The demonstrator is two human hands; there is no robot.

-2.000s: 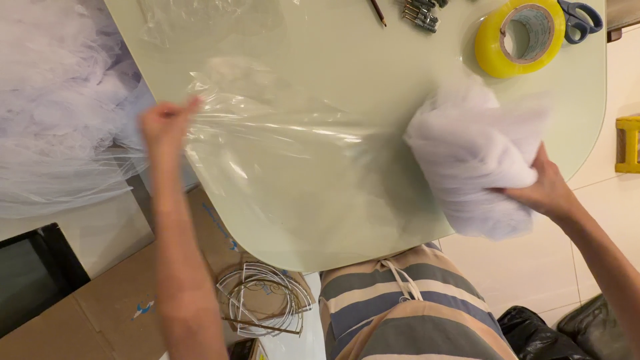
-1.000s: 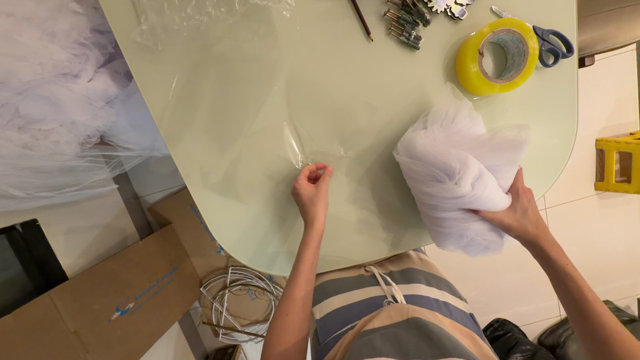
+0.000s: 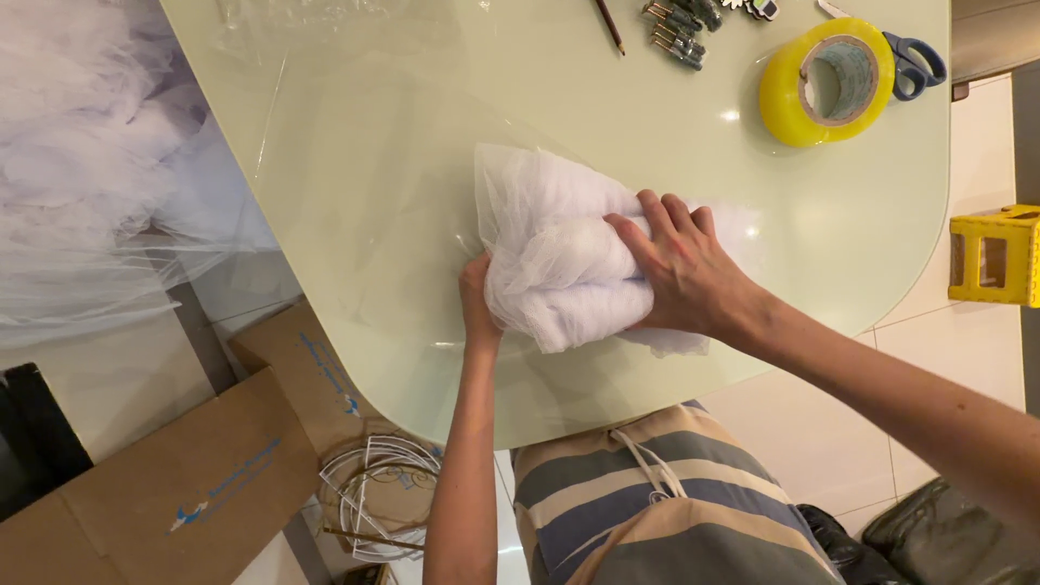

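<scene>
A folded bundle of white tulle (image 3: 569, 268) is over the near half of the pale glass-topped table (image 3: 390, 203). My right hand (image 3: 691, 268) grips its right side, fingers spread over the top. At the bundle's left end is my left hand (image 3: 478, 296), its fingers mostly hidden behind the fabric and a clear plastic film; whether they pinch the film cannot be told. The film is faint and its edges are hard to follow.
A roll of yellow tape (image 3: 857, 114), dark-handled scissors (image 3: 918, 69), a pencil (image 3: 609, 28) and small dark bottles (image 3: 678, 41) lie along the far side. Left of the table are heaped tulle (image 3: 89, 162), cardboard boxes (image 3: 195, 479) and wire frames (image 3: 382, 496). A yellow stool (image 3: 995, 256) stands right.
My right hand has moved left with the tulle bundle, which was at the table's right part. My left hand, earlier apart from the bundle with the clear film, is now at the bundle's left end.
</scene>
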